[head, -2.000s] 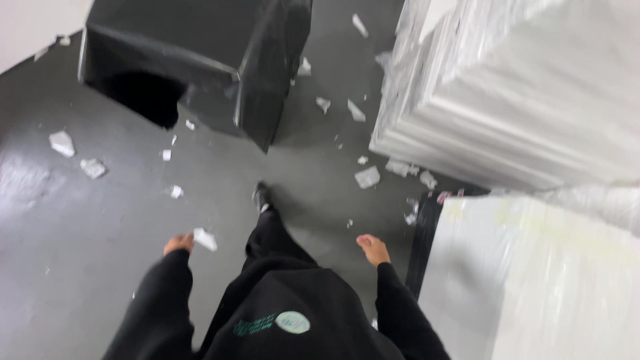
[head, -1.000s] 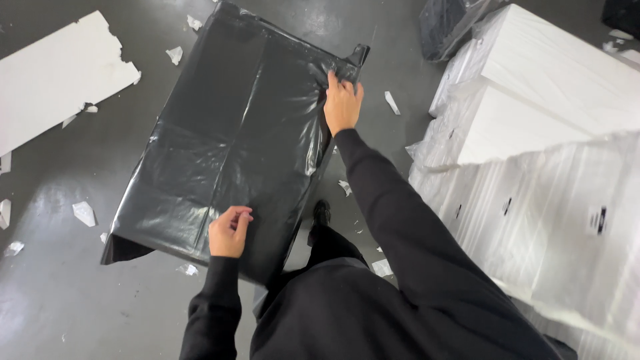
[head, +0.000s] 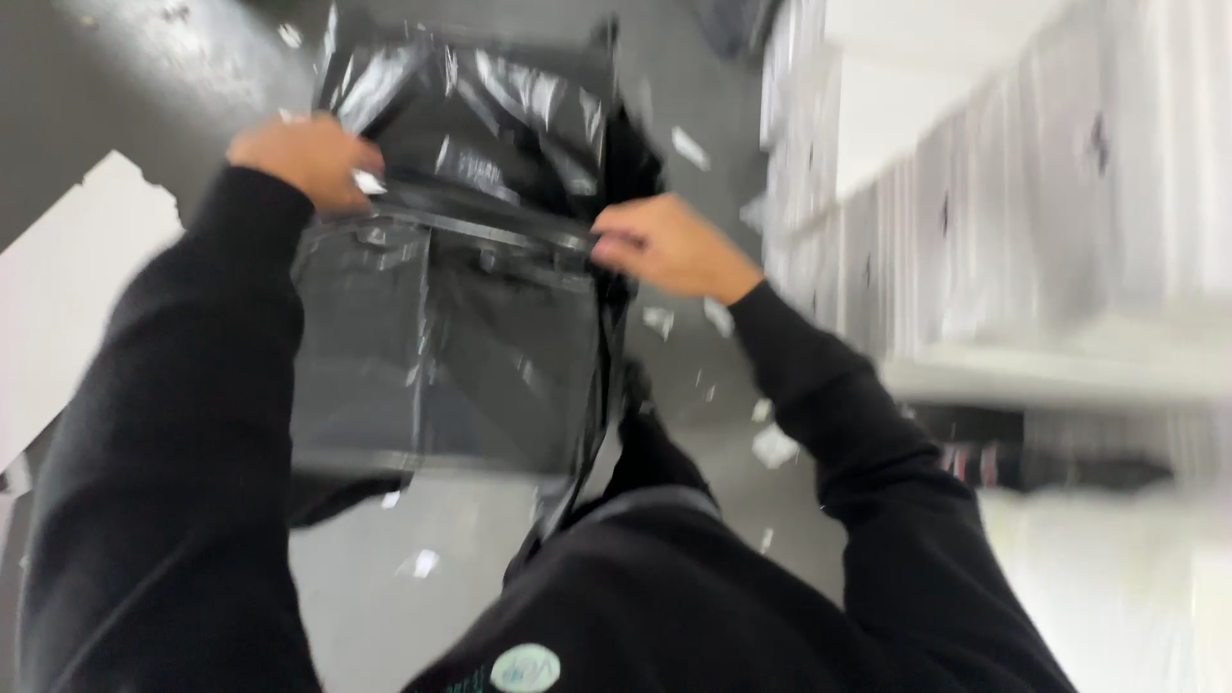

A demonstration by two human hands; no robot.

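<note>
Black plastic sheeting lies over a box-like form in front of me, with a raised fold running across it between my hands. At the fold's left end, my left hand grips the plastic, its fingers curled and blurred. My right hand pinches the fold's right end between thumb and fingers. Beyond the fold the plastic is wrinkled and shiny; nearer to me it hangs flatter. What lies under the plastic is hidden.
Stacked white sheets in clear wrap stand close on the right. A white board with a ragged edge lies at the left. White scraps are scattered on the grey floor, and a dark wrapped thing is at the top.
Both hands, spread on the black plastic a second ago, now hold a raised fold of it at either end. Two seconds ago they hung apart from it. The view has shifted.
</note>
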